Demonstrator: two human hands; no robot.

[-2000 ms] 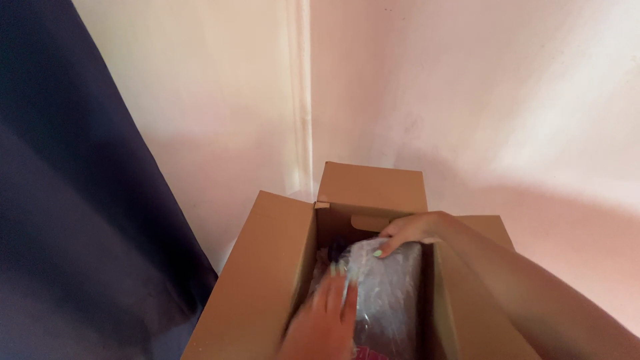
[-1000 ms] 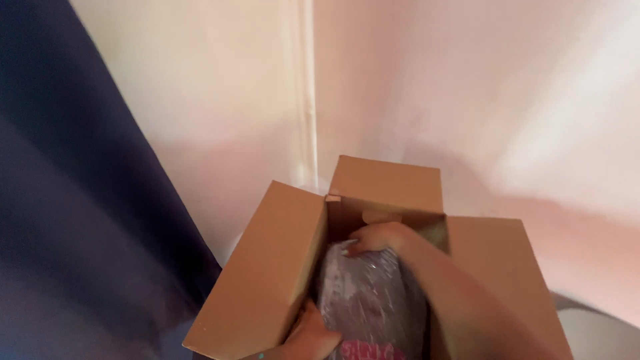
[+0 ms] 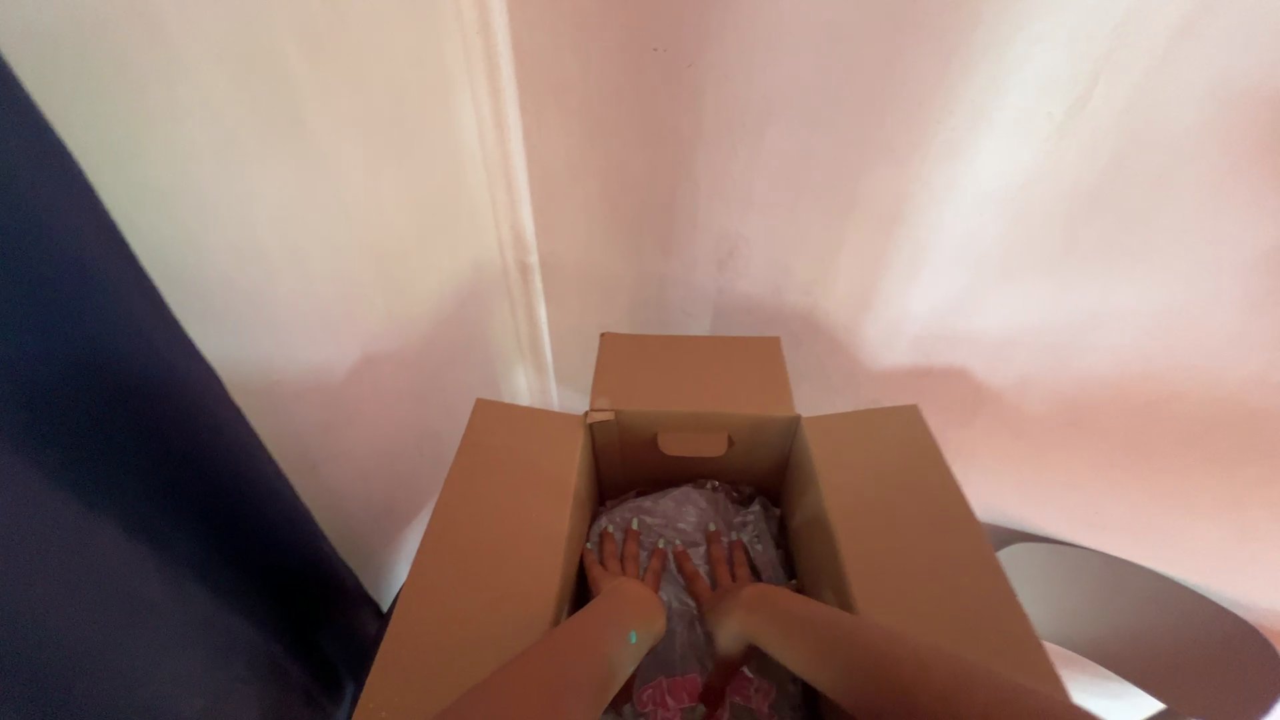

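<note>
An open cardboard box (image 3: 690,372) stands with its flaps folded outward and a handle cutout in its far wall. Inside lies a clear plastic bag (image 3: 670,510) with pink markings near the bottom of the view; what it contains is hard to make out. My left hand (image 3: 625,575) rests flat on the bag at the left, fingers spread. Beside it my right hand (image 3: 720,580) also lies palm down on the bag, fingers apart. Neither hand grips anything.
Pale walls (image 3: 800,200) meet in a corner behind the box. A dark blue cloth or panel (image 3: 130,430) stands at the left. To the right of the box is a curved, round-edged object (image 3: 1140,610).
My right hand has moved from the bag's far end to beside my left hand. The bag now sits lower in the box. Both hands lie flat on it.
</note>
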